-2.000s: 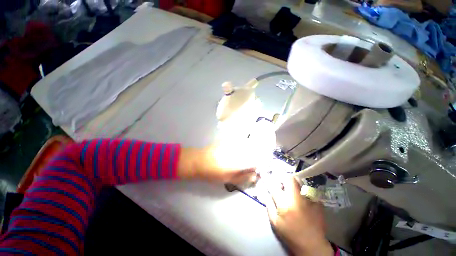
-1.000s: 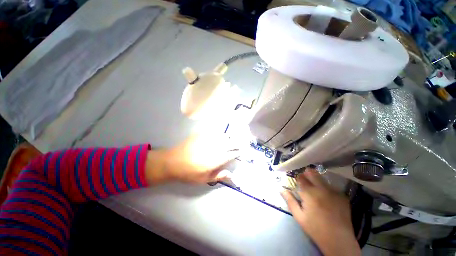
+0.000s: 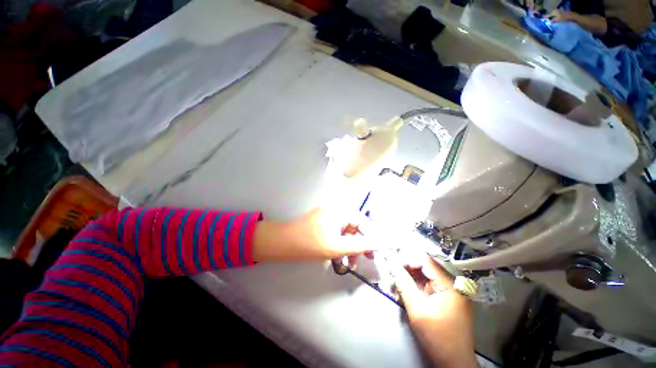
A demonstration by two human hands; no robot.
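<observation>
A small white workpiece (image 3: 387,260) lies at the fingertips of both hands, its outline washed out by the lamp. My left hand (image 3: 320,236) comes in from the left, fingers curled at the piece, partly lost in glare. My right hand (image 3: 440,313) is close to it on the right, thumb and fingers bent together at the piece. Both are in front of the needle area of the beige-grey sewing machine (image 3: 496,190). The needle and presser foot cannot be made out clearly.
The sewing lamp (image 3: 370,147) glares behind the hands. A thick white roll (image 3: 496,108) sits on the machine head. A grey cut panel (image 3: 151,93) lies at far left, dark fabric (image 3: 360,43) behind, and an orange basket (image 3: 61,208) at lower left. A person handles blue fabric (image 3: 586,50) at top right.
The view has shifted. One second ago my hands were further apart, with my right fingers spread beside the needle. Now my hands are close together, with my right fingers bent at the white piece.
</observation>
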